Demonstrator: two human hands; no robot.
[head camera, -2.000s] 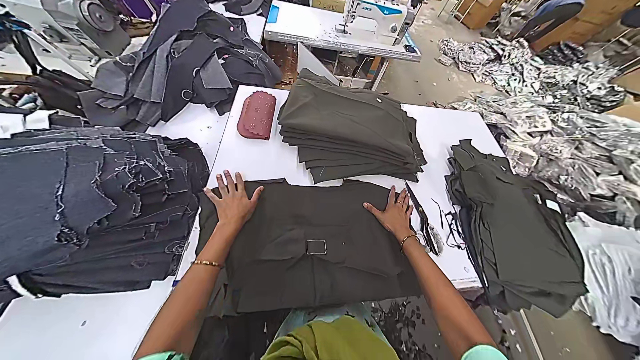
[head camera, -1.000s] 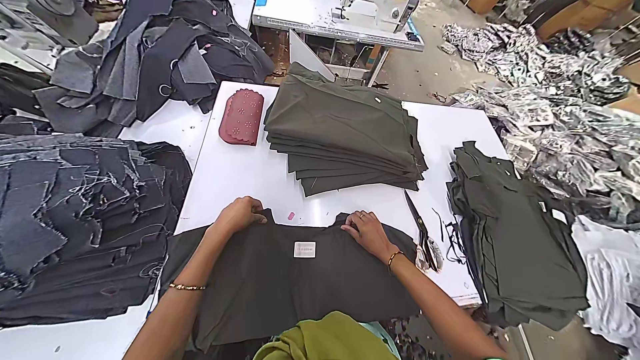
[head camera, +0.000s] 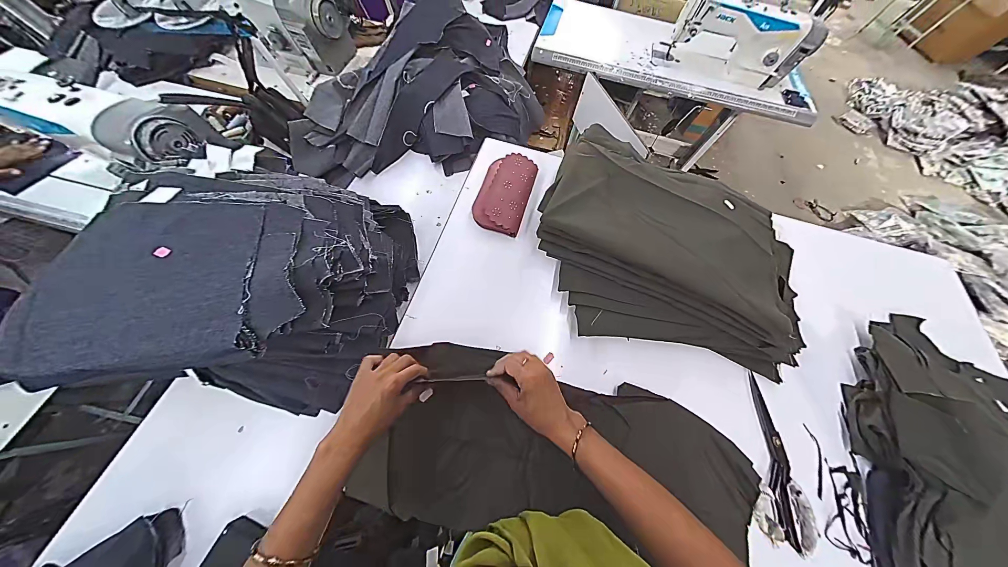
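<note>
A dark olive garment piece (head camera: 488, 449) lies over the near edge of the white table. My left hand (head camera: 386, 390) pinches its upper edge at the left, fingertips curled over the cloth. Close by on the right, my right hand (head camera: 535, 394) grips the same edge between thumb and fingers. A short strip of the edge is stretched between both hands. Beyond my right hand rests a stack of olive fabric pieces (head camera: 661, 244). Black-bladed scissors (head camera: 776, 465) lie to the right of the garment, and a dark red scalloped case (head camera: 505, 194) is left of the stack.
Dark denim pieces (head camera: 157, 276) are piled at the left, with dark grey cloth (head camera: 425, 87) behind. Olive garments (head camera: 937, 441) lie at the right edge. A sewing machine (head camera: 748, 39) stands at the back; another (head camera: 118, 118) is at upper left, beside another person's hand (head camera: 20, 153).
The small light label seen inside the garment one second ago is out of sight. Both hands have come closer together and hold the garment's upper edge. The view has turned left.
</note>
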